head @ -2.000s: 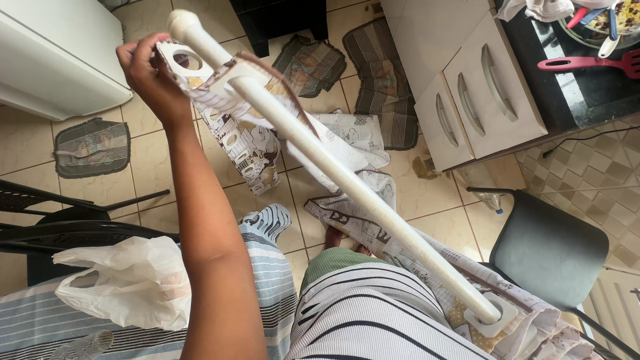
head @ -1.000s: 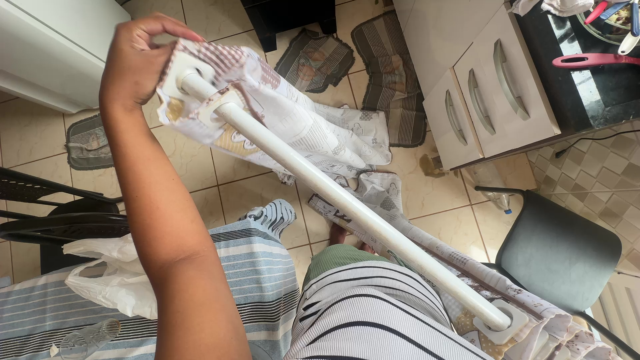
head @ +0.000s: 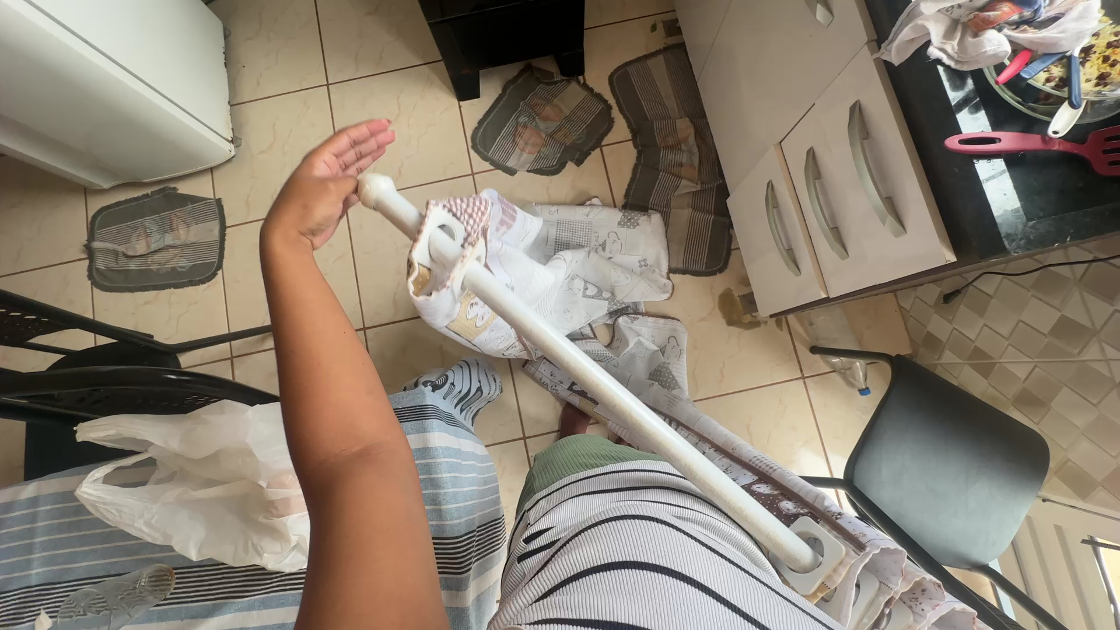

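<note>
My left hand (head: 328, 185) is at the upper left, its fingers straight and nothing gripped in them; its palm side is against or very near the round end knob (head: 377, 189) of a white curtain rod (head: 595, 376). The rod slants down to the lower right. A printed fabric curtain (head: 604, 262) with white eyelets hangs on it. One eyelet (head: 442, 229) sits around the rod a little below the knob, and more curtain is bunched at the lower right around another eyelet (head: 809, 556). My right hand is not in view.
A table with a striped cloth (head: 455, 490) bears a white plastic bag (head: 210, 481) and a clear glass (head: 131, 595). Black chairs (head: 131, 376) stand left, another chair (head: 949, 464) right. Mats (head: 542, 122) lie on the tiled floor. A counter (head: 989, 201) holds a pink spatula (head: 1006, 144).
My left hand held the curtain's top edge at the rod's end in both earlier frames. It has let go of the fabric; the knob now shows beyond the eyelets, beside the straightened fingers.
</note>
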